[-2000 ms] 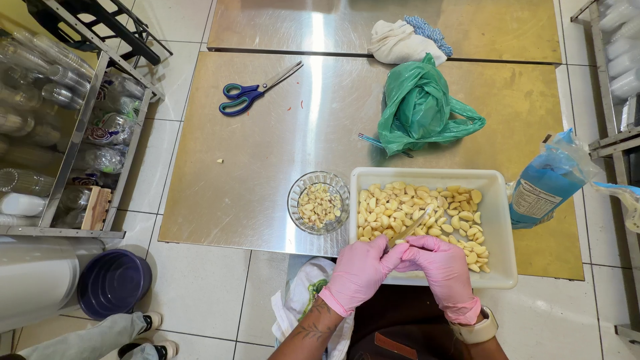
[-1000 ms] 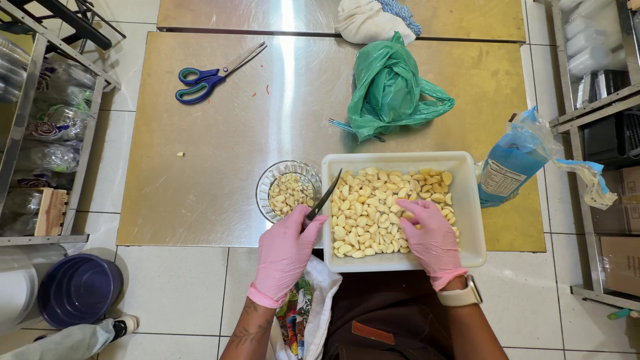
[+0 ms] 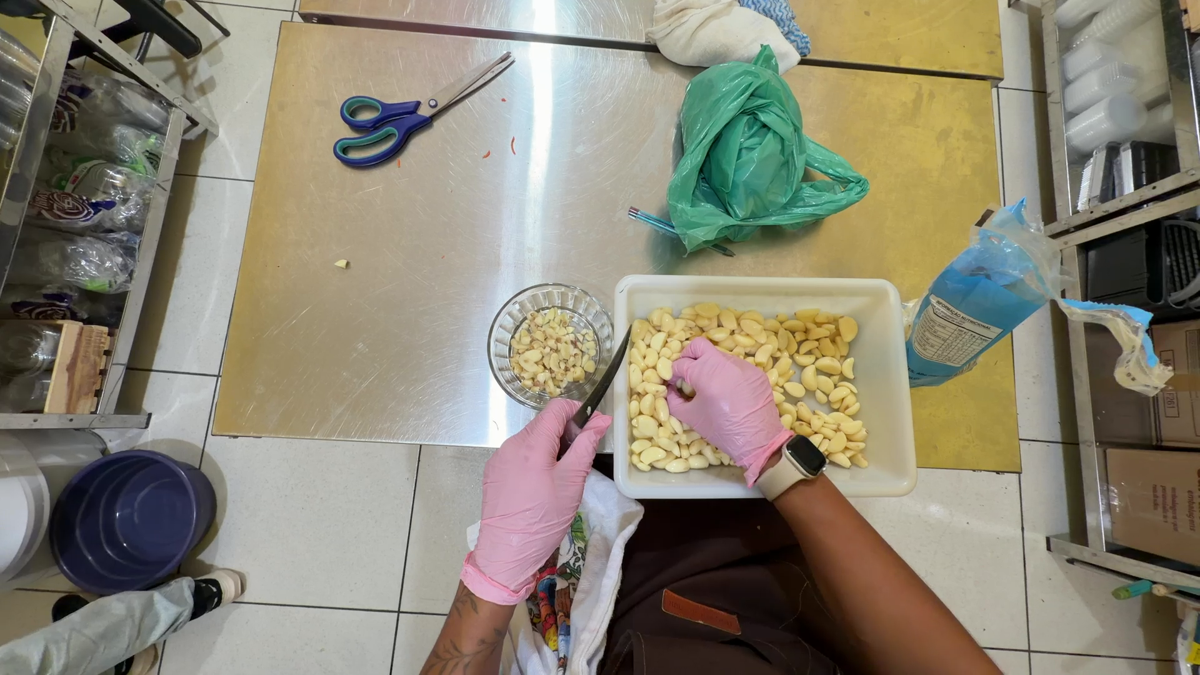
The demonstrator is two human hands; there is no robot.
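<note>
My left hand [image 3: 539, 483], in a pink glove, is closed around the handle of a small dark-bladed knife [image 3: 605, 380]; its blade points up between the bowl and the tub. My right hand [image 3: 727, 398], also gloved in pink, reaches into a white plastic tub [image 3: 889, 394] of peeled garlic cloves [image 3: 694, 319]. Its fingertips are bent down among the cloves, and whether they grip one is hidden. Left of the tub, a clear glass bowl [image 3: 497, 352] contains small cut garlic pieces [image 3: 553, 352].
Blue-handled scissors [image 3: 394, 127] lie on the metal table [image 3: 394, 309]. Behind the tub are a knotted green plastic bag [image 3: 745, 150], a pen [image 3: 656, 221] and a white cloth [image 3: 717, 33]. A blue package [image 3: 975, 309] stands right of the tub. Shelves flank both sides; a person's leg [image 3: 112, 633] shows lower left.
Two seconds ago both hands were together over the tub's front. They separated, the left moving to the bowl side with the knife; since one second ago the right has moved left among the cloves.
</note>
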